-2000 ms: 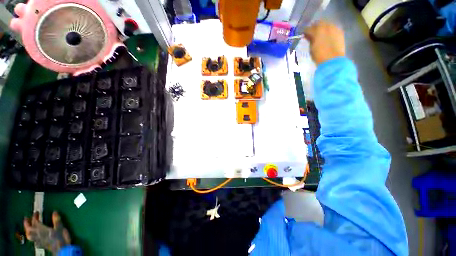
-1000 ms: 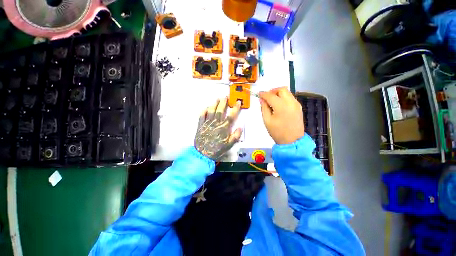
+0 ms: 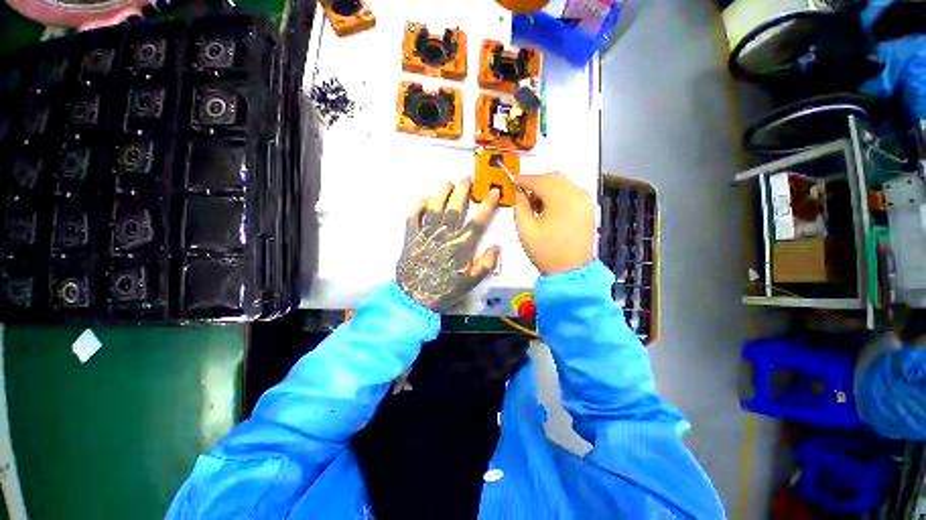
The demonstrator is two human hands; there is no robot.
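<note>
The small front fixture plate point(image 3: 485, 185), an orange block, lies on the white machine base point(image 3: 355, 213) below four orange fixtures. My left hand point(image 3: 442, 249), with a grey-brown pattern on its back, lies flat on the base with a fingertip on the plate's lower part. My right hand point(image 3: 555, 218) holds thin tweezers point(image 3: 512, 177), their tips at the dark spot in the plate's upper part. The lower right fixture point(image 3: 505, 121) holds a part with white and dark pieces. Whether the tweezers grip a part cannot be told.
A black blister tray point(image 3: 215, 168) stands left. Small black parts point(image 3: 332, 101) lie on the base's left. A blue bin point(image 3: 565, 36) is at the right rear, a second black tray point(image 3: 626, 244) right of the base. The emergency stop point(image 3: 524, 305) is on the front edge.
My left hand came from the green bench onto the plate, and my right hand from the blue bin to the plate. Since one second ago, the tweezer tips have moved onto the plate's upper dark spot.
</note>
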